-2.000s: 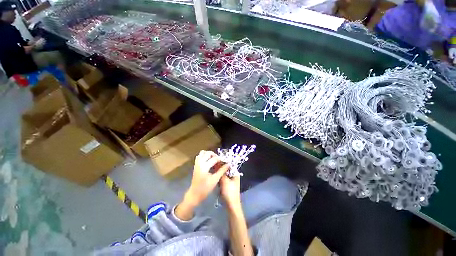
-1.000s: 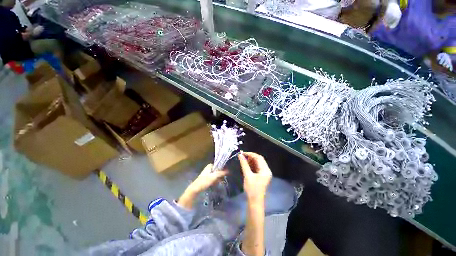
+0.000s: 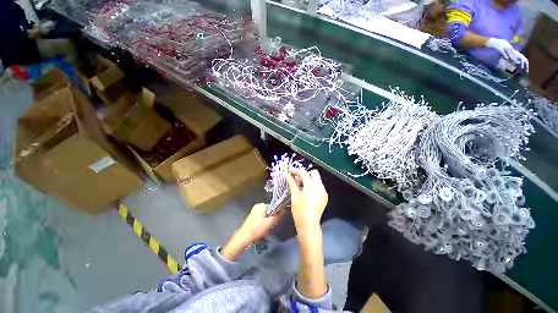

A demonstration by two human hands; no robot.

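A cable bundle [image 3: 279, 191] with splayed white tips stands upright above my lap. My left hand [image 3: 260, 222] is closed around its lower part. My right hand [image 3: 308, 198] is at its upper right side, with thumb and fingers at the white tips; whether it pinches a single cable cannot be told. The lower end of the bundle is hidden by my hands. The main cable pile [image 3: 437, 143], large and grey-white, lies folded on the green bench [image 3: 531, 247] at the right, with pale rings massed at its front edge.
Red-and-white cable assemblies [image 3: 278, 76] lie on clear plastic trays [image 3: 183, 46] along the bench. Brown cartons [image 3: 219, 173] stand on the floor at the left, near yellow-black tape [image 3: 147, 237]. Across the bench a person in purple wears a white glove [image 3: 508, 52]. Another person is at the far left.
Two seconds ago both hands were together at the bundle. The bundle then rose upright in my left hand. Since one second ago my right hand has moved up against its tips.
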